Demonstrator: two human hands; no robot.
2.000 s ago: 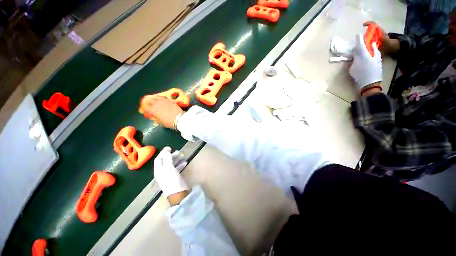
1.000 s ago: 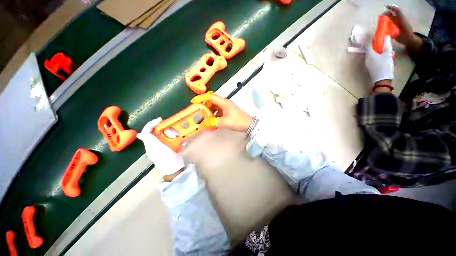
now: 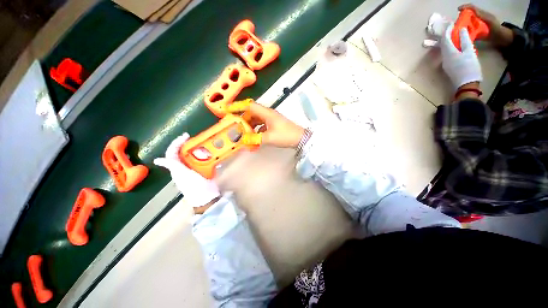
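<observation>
An orange plastic shell (image 3: 210, 139) with round and oblong openings is held between my two hands above the belt's near rail and the bench edge. My left hand (image 3: 191, 177), in a white glove, holds its left end from below and beside, with some fingers spread. My right hand (image 3: 267, 125), bare with yellow finger cots (image 3: 251, 139), grips its right end. The fingertips behind the shell are hidden.
The green belt (image 3: 162, 90) carries several orange shells (image 3: 123, 163). Cardboard sheets (image 3: 157, 8) and a white board (image 3: 30, 144) lie beyond. A bottle (image 3: 337, 49) and grey-green strip (image 3: 307, 107) lie on the bench (image 3: 270, 204). A coworker's gloved hand (image 3: 461, 65) holds a shell at right.
My right hand has brought a shell from the belt to my left hand, and both now hold it. Over the last second it shifted slightly left. The belt's shells moved down-left.
</observation>
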